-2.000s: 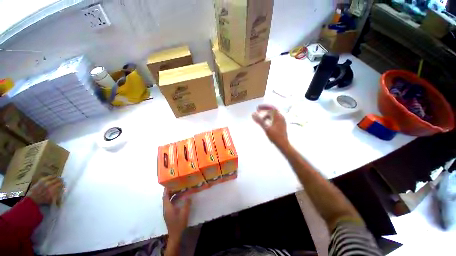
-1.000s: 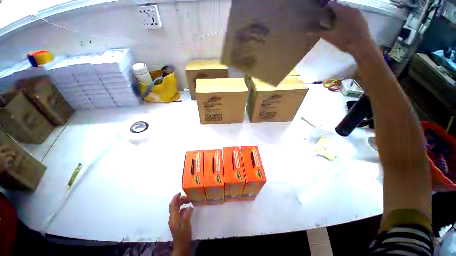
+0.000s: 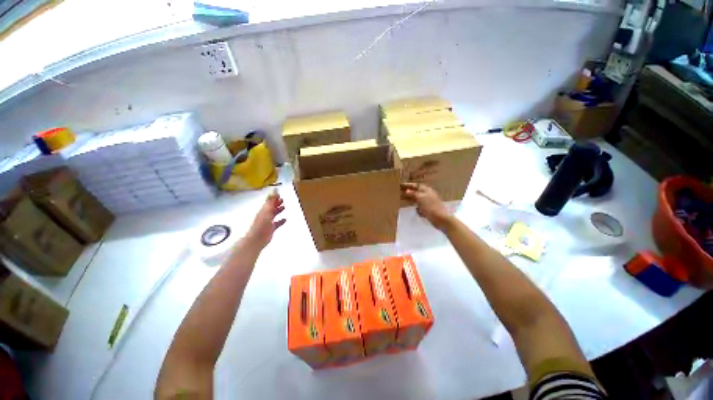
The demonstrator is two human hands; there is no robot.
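A brown carton (image 3: 348,215) stands upright on the bench, its top open and its inside dark. My left hand (image 3: 268,221) is just left of the carton, apart from it, with fingers spread and empty. My right hand (image 3: 426,201) is at the carton's right side, fingertips at its edge; whether they grip it is unclear. Several orange retail boxes (image 3: 360,312) stand in a tight row in front of the carton, slot marks on top. No hand touches them.
More brown cartons (image 3: 442,160) stand behind. Tape rolls (image 3: 216,234) lie either side. A yellow-green cutter (image 3: 118,326) lies left. Right are a yellow pad (image 3: 525,241), black cylinder (image 3: 564,183), orange-blue dispenser (image 3: 655,273) and orange basin (image 3: 680,223). White boxes (image 3: 148,168) are stacked left.
My right hand has brought the raised carton down onto the bench behind the orange boxes. My left hand has left the boxes' front left corner and moved up beside the carton.
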